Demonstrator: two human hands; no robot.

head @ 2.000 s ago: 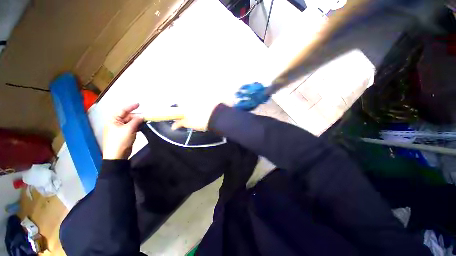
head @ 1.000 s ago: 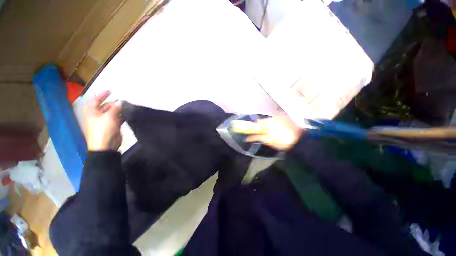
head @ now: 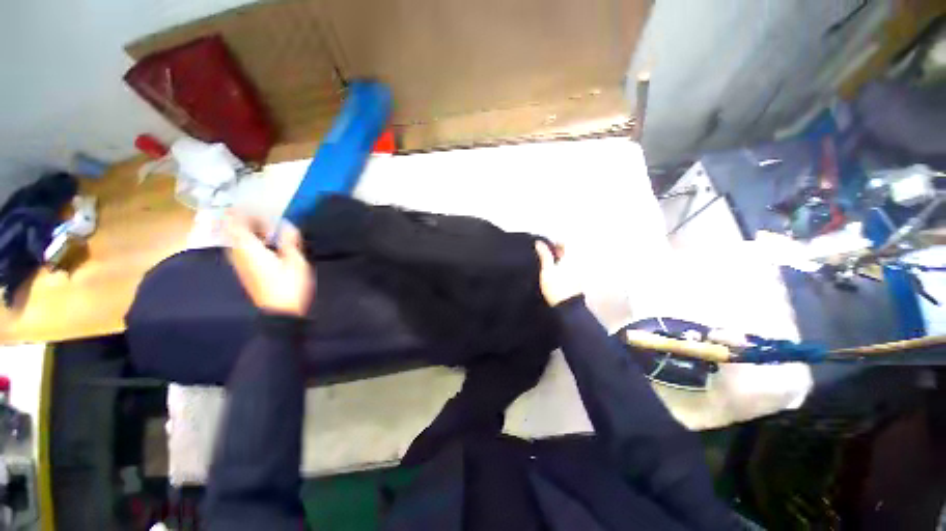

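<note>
The black garment (head: 446, 270) lies bunched over the dark navy padded board (head: 197, 316), with a narrow part hanging down over the table's front edge. My left hand (head: 272, 272) is at the garment's left end, slightly blurred; its fingertips are partly hidden, so its hold is unclear. My right hand (head: 558, 274) grips the garment's right edge. The steam iron (head: 674, 353) stands at the right end of the table, released, its cream handle pointing left and right.
A blue bar (head: 340, 150) lies behind the board. The white table cover (head: 612, 176) meets brown cardboard (head: 498, 62) at the back. A dark red bag (head: 202, 93) and white plastic (head: 207, 171) are at left. The iron's hose (head: 882, 347) runs off right.
My right hand has let go of the iron, which now rests at the right, and has taken the garment's right edge. The garment is more bunched. The view has turned and shows more of both sides.
</note>
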